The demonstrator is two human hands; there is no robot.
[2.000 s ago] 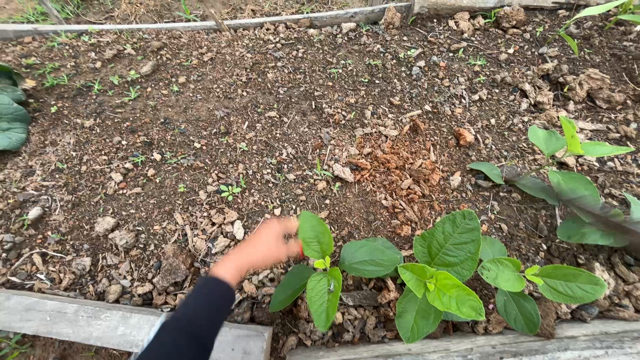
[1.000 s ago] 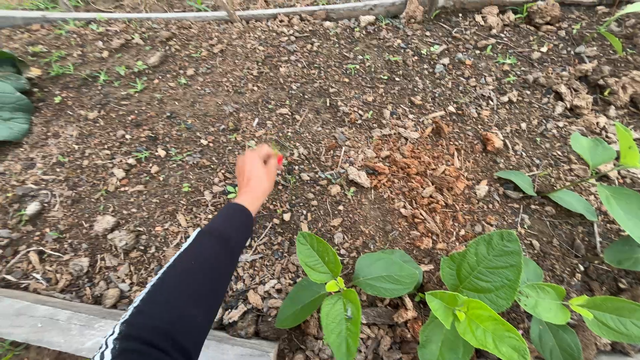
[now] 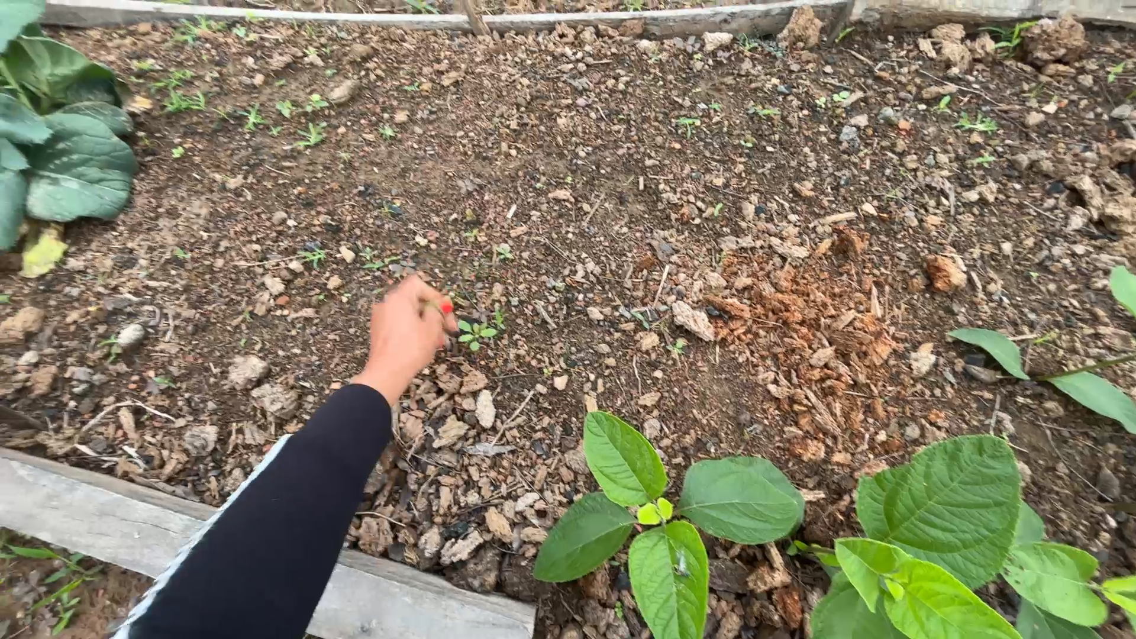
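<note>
My left hand (image 3: 410, 330), in a dark sleeve with a pale striped edge, is low over the soil of a raised bed. Its fingers are curled together, one red nail showing, with a thin green sprig pinched at the tips, partly blurred. Just right of the fingertips grows a small leafy seedling (image 3: 477, 334). Tiny green sprouts (image 3: 313, 255) dot the soil beyond the hand. A broad-leaved young plant (image 3: 652, 512) stands to the lower right of the hand. My right hand is out of view.
A weathered board (image 3: 426, 603) edges the near side, under my forearm; another board (image 3: 621, 22) runs along the far side. Large leaves (image 3: 80, 164) fill the upper left corner. More broad-leaved plants (image 3: 945, 506) stand at lower right, near reddish wood crumbs (image 3: 816, 328).
From beside the broad-leaved plant, my left hand has moved left and away from it, over the soil, and is now beside the small leafy seedling. The view has shifted somewhat.
</note>
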